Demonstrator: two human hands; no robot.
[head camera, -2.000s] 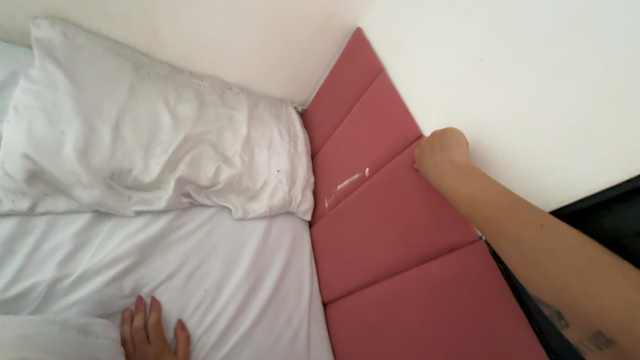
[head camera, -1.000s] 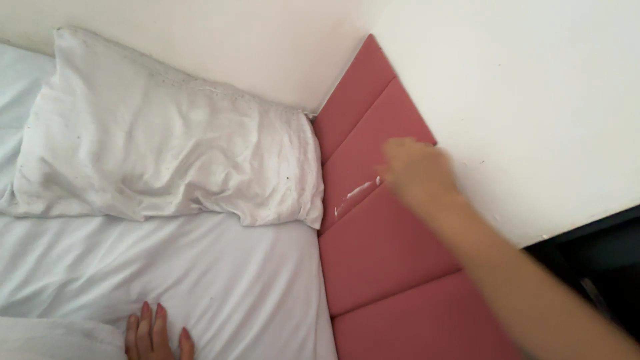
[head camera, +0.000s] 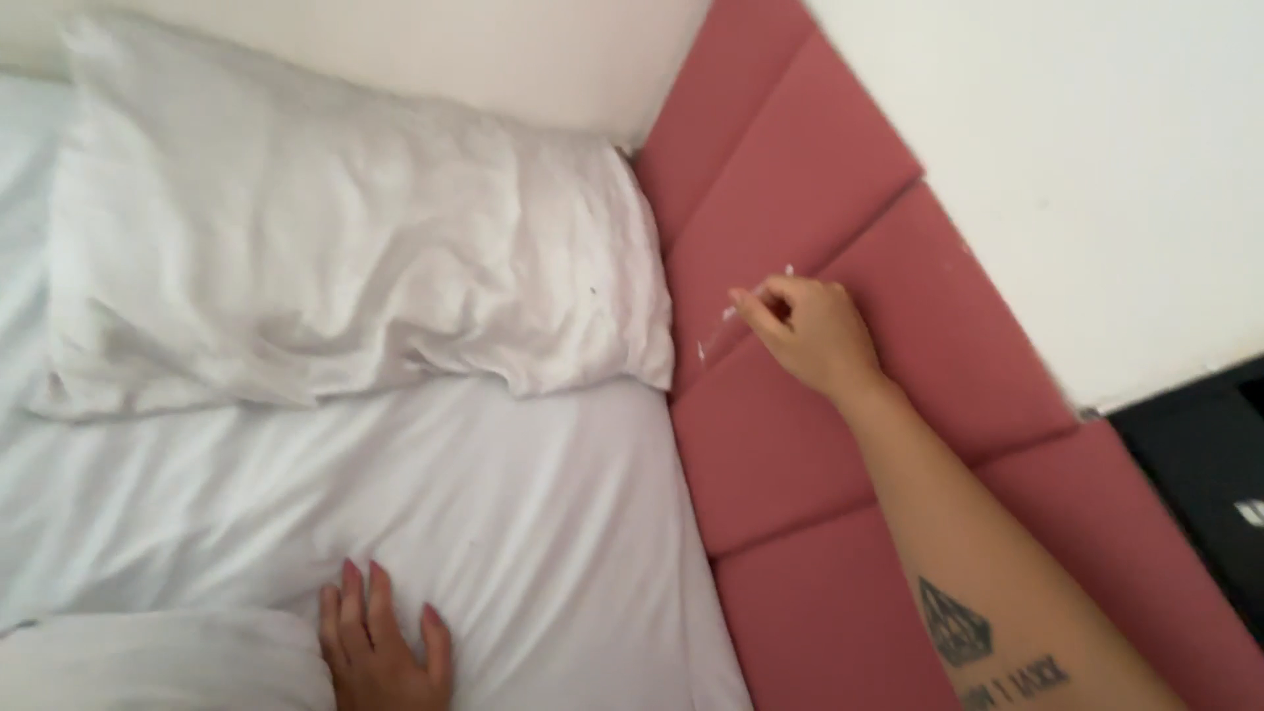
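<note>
My right hand (head camera: 812, 331) is at the red padded headboard panel (head camera: 760, 444), its curled fingers over a whitish mark (head camera: 703, 350) near a seam. Thumb and fingertips are close together there; whether they pinch anything small is too unclear to tell. Flat on the white bed sheet (head camera: 533, 513) rests my left hand (head camera: 385, 642), fingers apart and holding nothing. A wrinkled white pillow (head camera: 365, 237) lies above it, its right end against the red panels.
White bedding (head camera: 158, 662) lies at the lower left, beside my left hand. Pale walls (head camera: 1076, 168) rise behind the panels and the pillow. A black object (head camera: 1205, 474) stands beyond the panels at the right edge.
My right hand has gone from the panels' upper edge down and left to the whitish mark. My left hand stays on the sheet.
</note>
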